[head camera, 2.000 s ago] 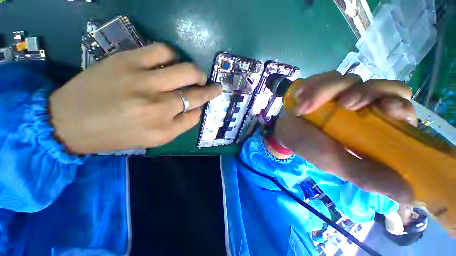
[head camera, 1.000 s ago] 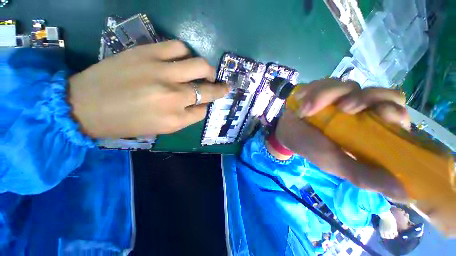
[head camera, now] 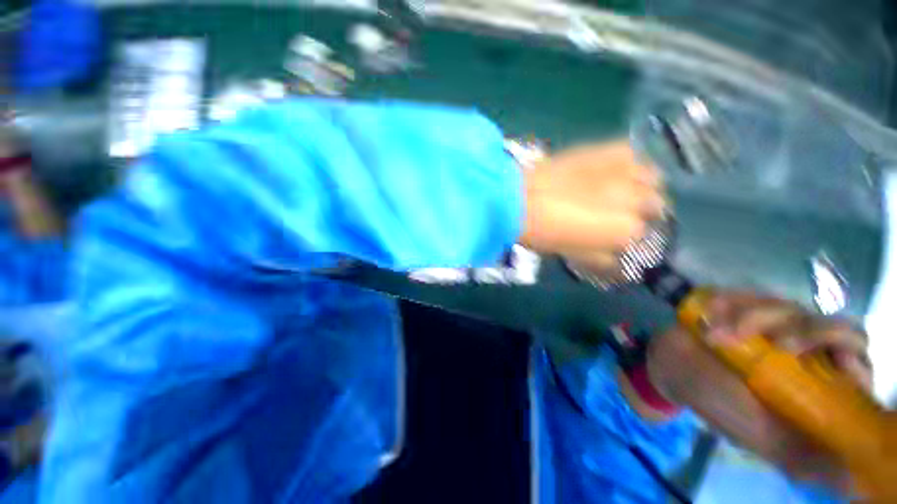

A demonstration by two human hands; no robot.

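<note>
The view is blurred. My right hand (head camera: 777, 335) is closed around the orange electric screwdriver (head camera: 777, 384). Its black nose (head camera: 669, 285) points up-left, close to my left hand. My left hand (head camera: 595, 202) is bare, with its fingers curled over or beside a round, glittering greyish dish (head camera: 647, 251). Whether the fingers hold anything is hidden by the blur. Part of a silver-white frame (head camera: 472, 273) shows below my left sleeve; its details cannot be made out.
Blurred board pieces (head camera: 317, 64) lie on the green mat (head camera: 482, 74) beyond my left sleeve. A white sheet (head camera: 157, 94) lies at the upper left. A clear tray (head camera: 777, 138) is at the upper right. Another person's blue sleeve (head camera: 29, 266) shows at the left edge.
My left hand has left the phone frame and moved right, to the round dish by the screwdriver nose. The camera view has swung, and the screwdriver is lower right in the picture.
</note>
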